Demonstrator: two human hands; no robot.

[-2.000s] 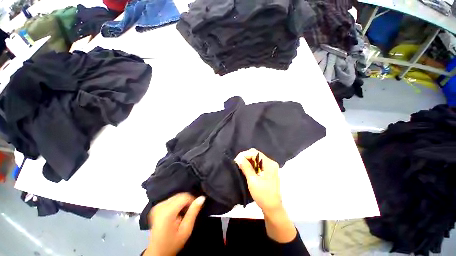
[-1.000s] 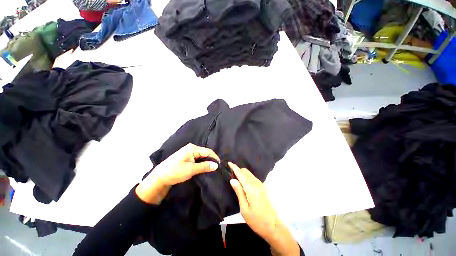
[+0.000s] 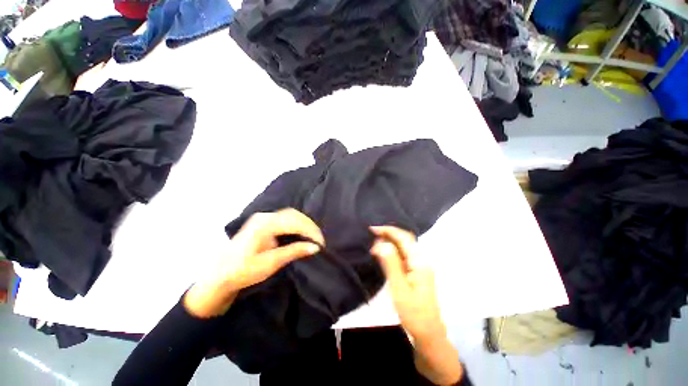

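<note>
A black garment (image 3: 400, 185) lies spread on the white table in front of me, its near part bunched over the table edge against my dark clothes. My left hand (image 3: 264, 252) pinches a fold of it between thumb and fingers. My right hand (image 3: 407, 283) is just right of the fold, blurred, its fingers slightly curled at the cloth; whether it holds cloth or a tool cannot be seen. A raised seam runs up the garment's middle.
The white table (image 3: 226, 143) also bears a crumpled black garment (image 3: 90, 173) at left, a dark layered stack (image 3: 332, 49) at the far side and blue denim (image 3: 177, 26). Right, off the table, lies a large black heap (image 3: 618, 234) over beige cloth (image 3: 535, 335). Table legs stand beyond.
Since two seconds ago my left hand has moved up and right onto the garment's middle and pinches a fold. In the last second my right hand has moved slightly right, away from my left.
</note>
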